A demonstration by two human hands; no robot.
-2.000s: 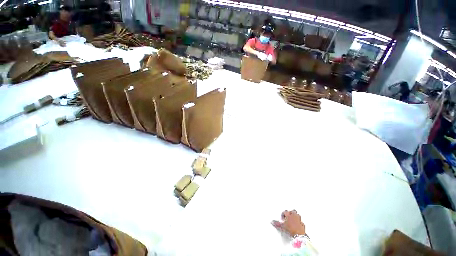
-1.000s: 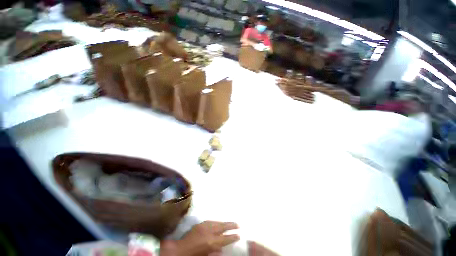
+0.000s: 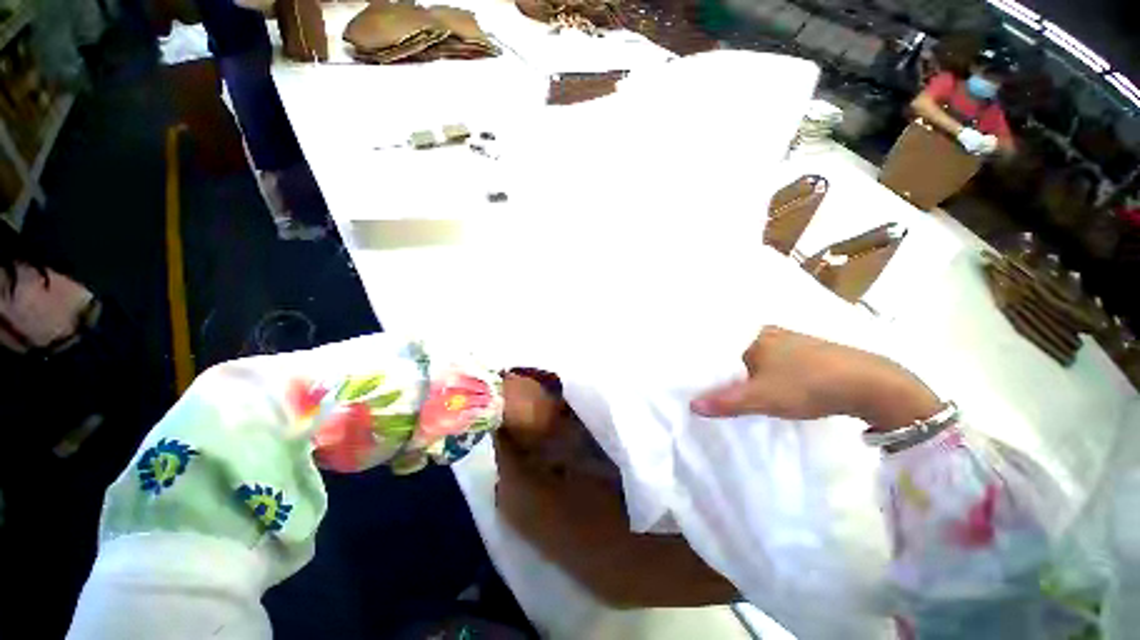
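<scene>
A brown handbag [image 3: 563,513] lies tilted at the near table edge. A large white tissue sheet [image 3: 750,481] hangs over its right part and rises beyond it, hiding much of the mouth. My left hand [image 3: 530,408] is at the bag's left end by the dark opening; its fingers are mostly hidden, so its grip is unclear. My right hand [image 3: 813,378] is right of the bag, closed on the tissue sheet, thumb pointing left.
Parts of upright brown bags [image 3: 856,260] show past the sheet. A white block [image 3: 406,233] lies at the left table edge. Flat brown pieces [image 3: 1031,300] lie at right. A person [image 3: 969,106] holds a brown bag across the table. A yellow line [image 3: 178,263] marks the floor.
The view has swung left. My left hand has come into view at the bag. My right hand has lifted a white sheet, which now covers much of the bag row.
</scene>
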